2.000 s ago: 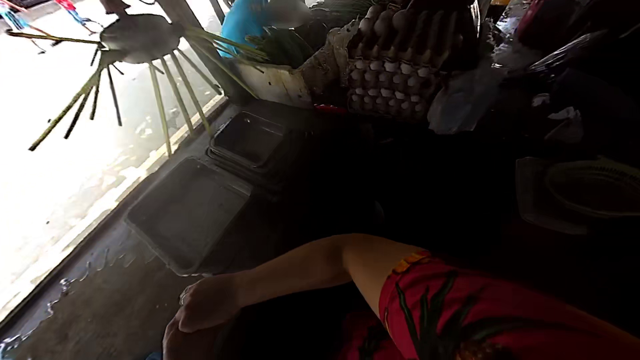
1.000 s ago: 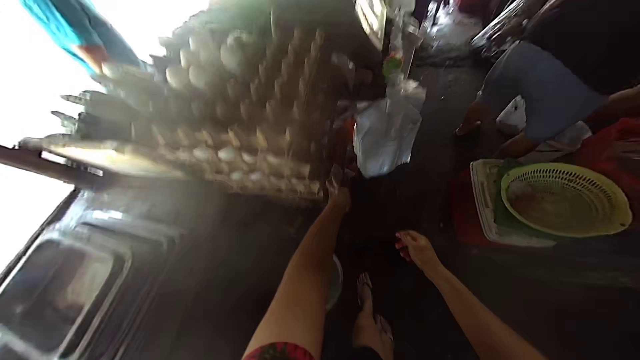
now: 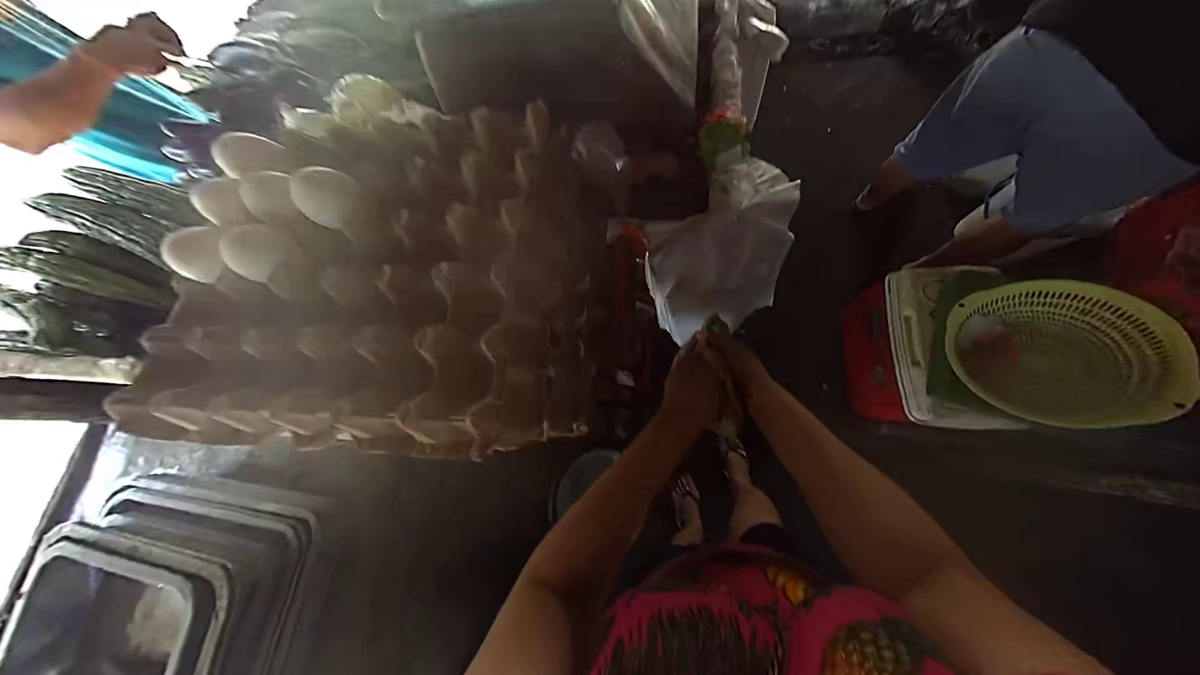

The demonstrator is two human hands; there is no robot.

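My left hand (image 3: 692, 386) and my right hand (image 3: 736, 367) are together at the lower end of a hanging bunch of whitish plastic bags (image 3: 717, 262). Something small and green (image 3: 715, 324) shows at the fingertips; what exactly each hand grips cannot be made out. To the left of the hands stands a stack of cardboard egg trays (image 3: 347, 347), with several white eggs (image 3: 323, 195) on its top left part. A red object stands between the trays and the bags, partly in shadow.
A yellow-green plastic basket (image 3: 1069, 352) rests on a lidded container (image 3: 914, 347) at the right, near another person's blue shorts (image 3: 1031, 122). Clear plastic containers (image 3: 131, 581) lie lower left. Another person's hand (image 3: 136, 45) is upper left, above dark green vegetables (image 3: 94, 262).
My two hands, apart one second ago, have come together at the bottom of the hanging bags. The view has turned strongly since two seconds ago.
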